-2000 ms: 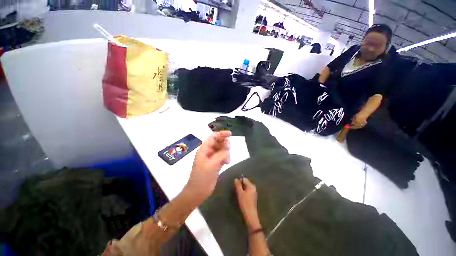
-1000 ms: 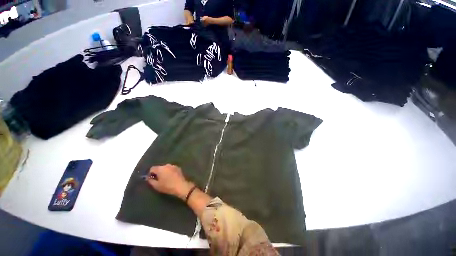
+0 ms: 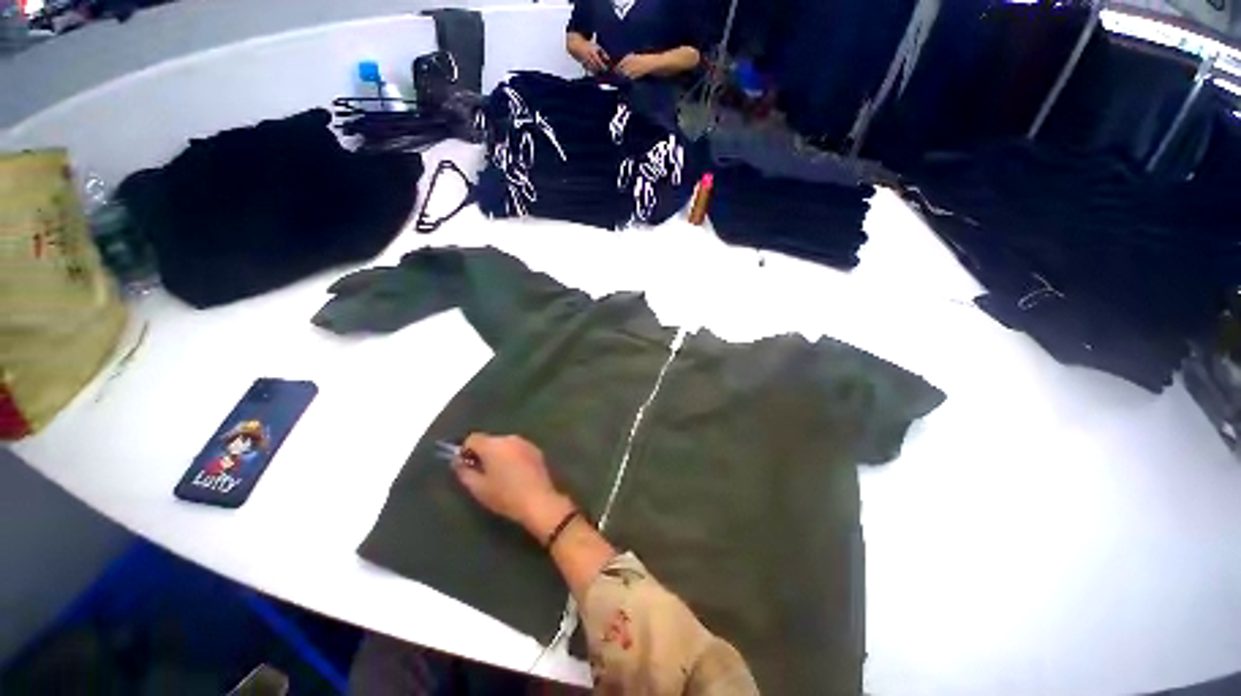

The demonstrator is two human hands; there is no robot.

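Note:
An olive-green zip-front jacket (image 3: 735, 449) lies spread on the white curved table (image 3: 1062, 503), with its pale front zipper (image 3: 647, 415) running down the middle. My right hand (image 3: 510, 479) rests over the front panel on the left side of the picture, closed on small silvery thread snips (image 3: 448, 451) whose tips point left. One sleeve (image 3: 408, 292) stretches out to the upper left; the other side's sleeve lies bent at the right. My left hand is not in view.
Phone (image 3: 246, 442) left of the jacket; yellow bag (image 3: 55, 292) at left edge. Behind: black garment pile (image 3: 272, 204), hanger (image 3: 444, 197), navy garments with white drawcords (image 3: 578, 150), thread spool (image 3: 701, 200), folded stack (image 3: 789, 211). Dark garments at right; a person opposite; blue bin lower left.
My left hand has left the picture since the earliest frame. The view has swung round, and the jacket now lies flat before me. My right hand stays over the same panel.

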